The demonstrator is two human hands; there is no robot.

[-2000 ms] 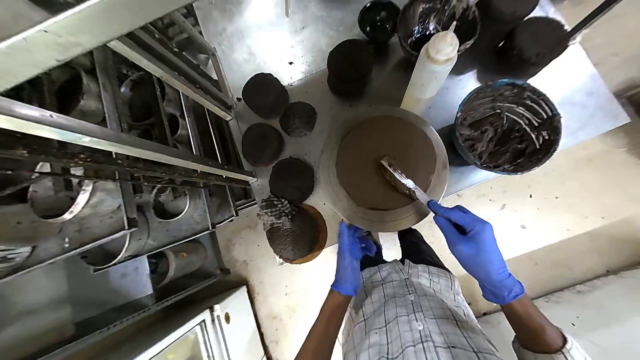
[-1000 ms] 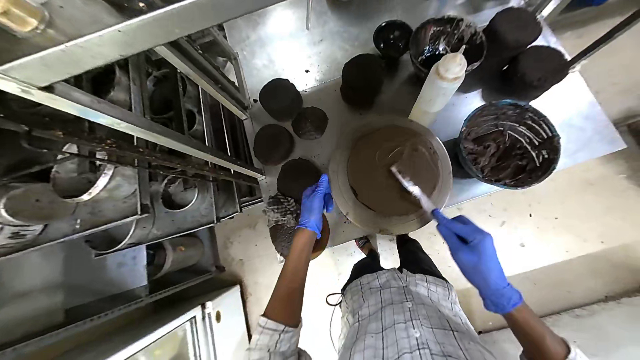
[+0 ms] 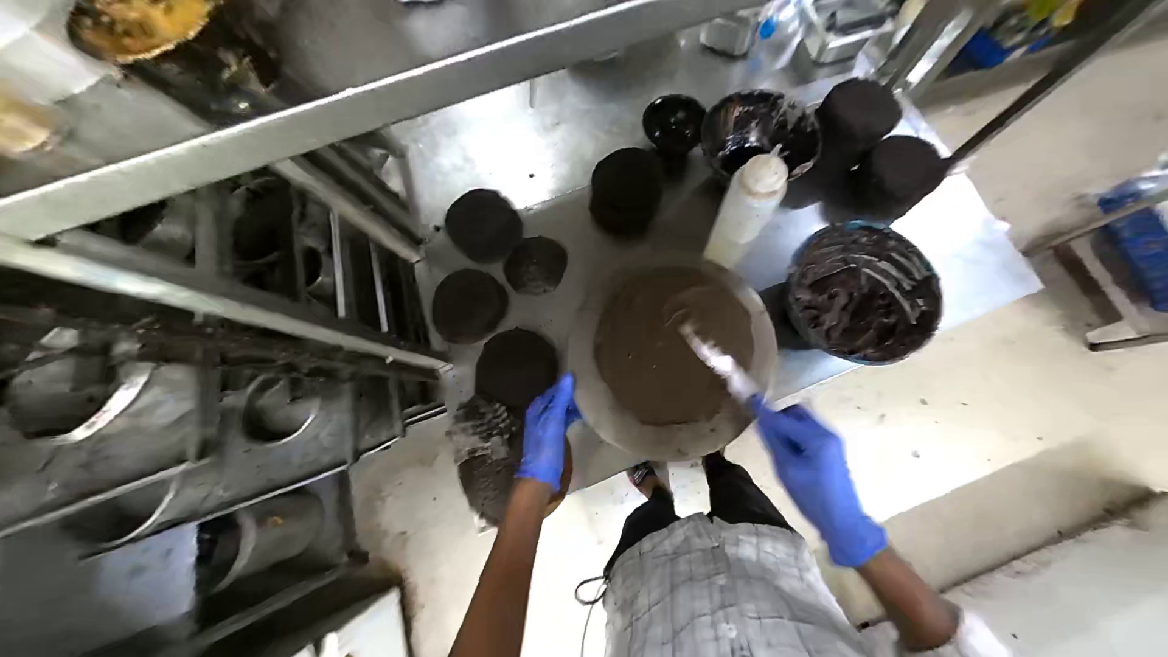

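Note:
In a blue glove, my right hand [image 3: 817,479] is closed on a spatula [image 3: 716,359], whose smeared blade lies over the brown chocolate-coloured layer [image 3: 671,342] on a round metal turntable [image 3: 657,447]. My left hand [image 3: 547,433], gloved in blue too, is at the turntable's left edge, beside a dark round cake [image 3: 516,368]; whether it touches either one cannot be told. A cream-coated dark cake [image 3: 484,443] lies left of that hand. Right of the turntable stands a bowl of dark cream [image 3: 864,292]. A white squeeze bottle [image 3: 748,210] leans just behind the turntable.
Several dark cakes [image 3: 484,225] stand on the steel table [image 3: 566,219] at the left, others [image 3: 858,114] at the back right. Near the back are a small black bowl [image 3: 673,123] and a smeared bowl [image 3: 762,137]. A metal rack [image 3: 228,319] with ring moulds [image 3: 281,408] borders the left side.
My left hand has moved left from the turntable's front edge, where it was two seconds ago. The spatula in my right hand has shifted over the brown layer. The view has shifted.

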